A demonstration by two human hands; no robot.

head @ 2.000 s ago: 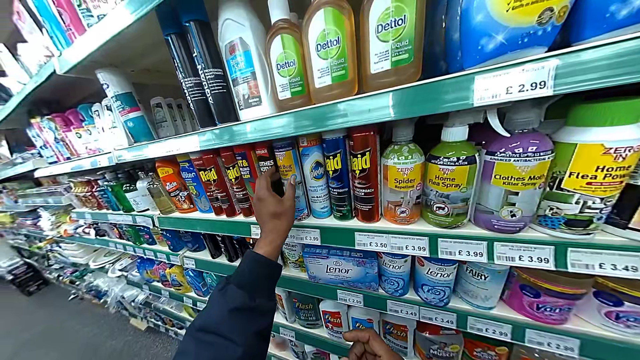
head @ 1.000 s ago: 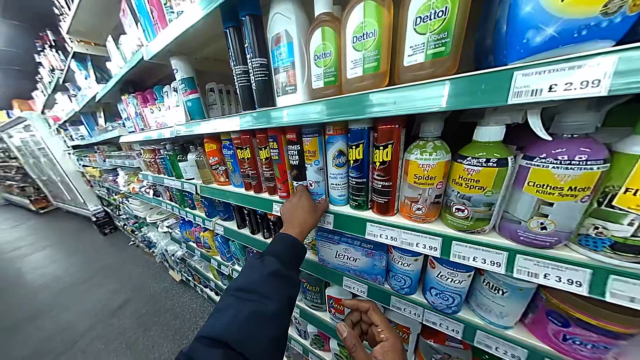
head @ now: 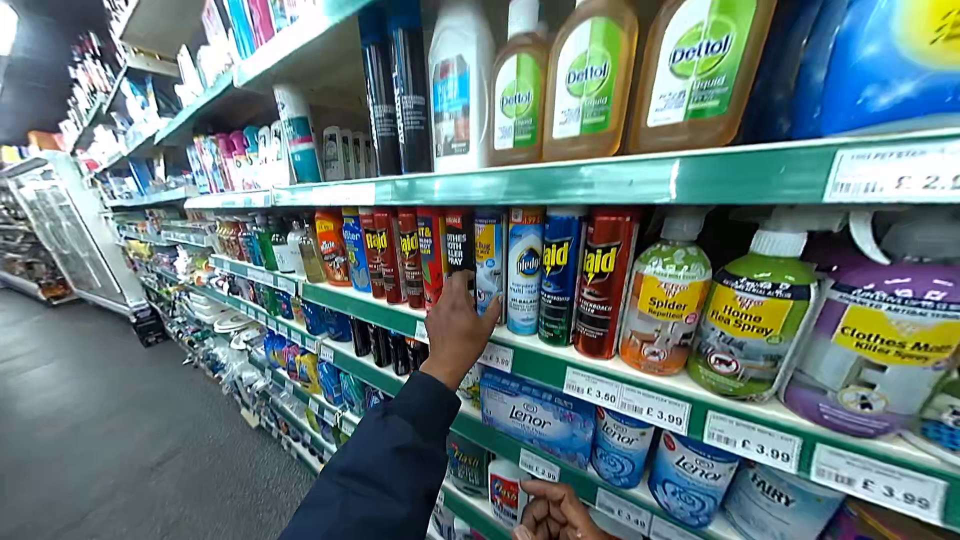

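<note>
My left hand (head: 463, 322), in a dark blue sleeve, reaches to the spray cans on the middle shelf. Its fingers are at the front of a black and red clothes moth killer can (head: 459, 244); the thumb is apart, in front of the blue and yellow bug spray can (head: 489, 259). A blue Pledge can (head: 525, 270) and red Raid cans (head: 600, 281) stand upright beside these. My right hand (head: 559, 514) is low at the bottom edge, partly cut off, fingers loosely bent, near a white and red Flash container (head: 506, 487). No item shows in it.
Above runs a green shelf edge (head: 480, 182) with Dettol bottles (head: 589, 75). Trigger spray bottles (head: 664, 300) stand to the right. Lenor boxes and tubs (head: 536, 416) fill the shelf below. The grey aisle floor (head: 150, 420) and a white glass-fronted unit (head: 82, 232) are at left.
The view has turned, with more of the aisle showing at left. My left hand has shifted from the cans' upper part to lower on their fronts.
</note>
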